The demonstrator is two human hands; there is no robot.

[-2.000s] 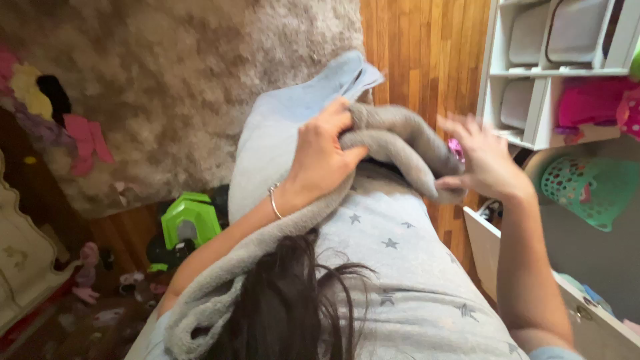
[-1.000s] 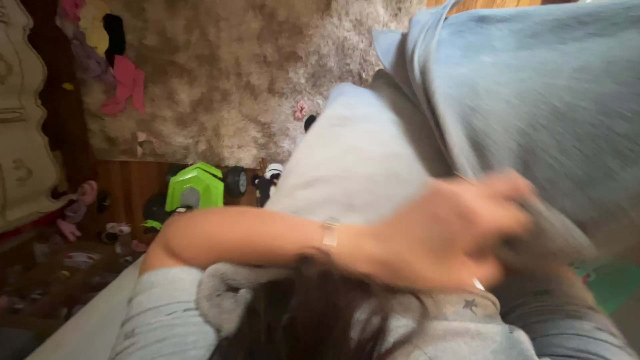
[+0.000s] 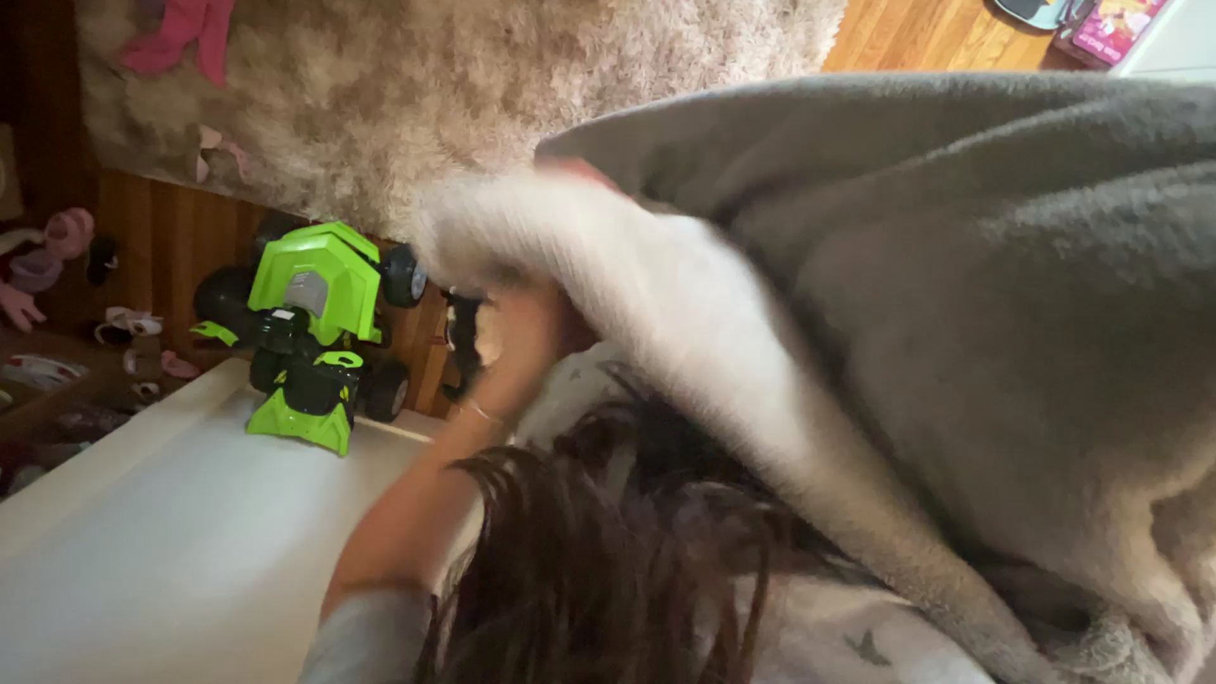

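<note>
A large grey plush blanket [image 3: 912, 313] spreads over the right half of the view, with a blurred, lighter fold running diagonally toward the centre. My left hand [image 3: 546, 309] is at the left end of that fold, raised with the arm; the fabric covers most of the fingers, so its grip does not show. My right hand is hidden behind or under the blanket on the right. Dark hair and a grey garment with star prints [image 3: 869, 648] are below the blanket.
A green and black toy vehicle [image 3: 318, 285] stands at the left, by a white panel [image 3: 218, 532]. Beyond lies a shaggy rug [image 3: 380, 104] with pink clothing [image 3: 185, 38]. Small shoes and toys [image 3: 133, 323] lie on the wooden floor at far left. A pink box [image 3: 1116, 28] is at top right.
The blanket, bunched between both hands two seconds ago, is now spread wide across the right side. My left arm has moved out to the left. My right hand has gone out of sight.
</note>
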